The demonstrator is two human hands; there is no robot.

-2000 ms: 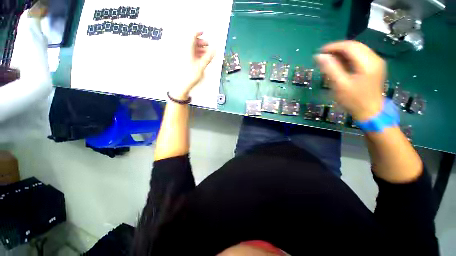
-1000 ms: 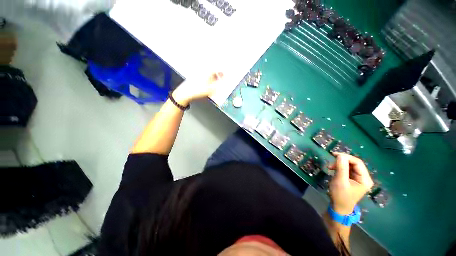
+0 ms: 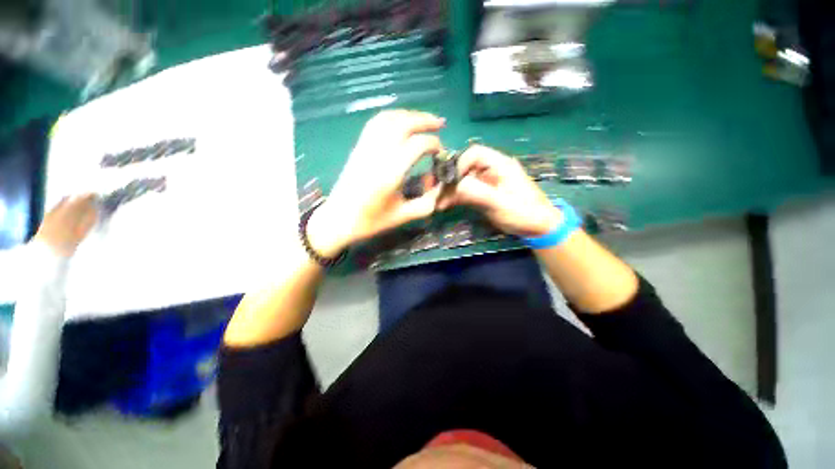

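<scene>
My left hand [image 3: 389,174] and my right hand [image 3: 499,190] meet over the green mat. A small dark square circuit board module [image 3: 446,169] is between their fingertips, and both hands grip it. The picture is blurred, so its details do not show. Rows of circuit board modules [image 3: 595,169] lie on the mat to the right of my hands. More modules [image 3: 428,240] lie along the front edge, partly hidden under my hands.
The white sheet [image 3: 229,201] at left bears two lines of square boards [image 3: 146,153]. Another person's hand [image 3: 70,223] is at the boards. Black round parts [image 3: 357,26] and clear strips [image 3: 366,78] lie beyond my hands. A box with a metal top [image 3: 531,66] stands at the back.
My hands were apart and have come together with a module between them. The view has turned and blurred. The other person's hand now reaches over the white sheet.
</scene>
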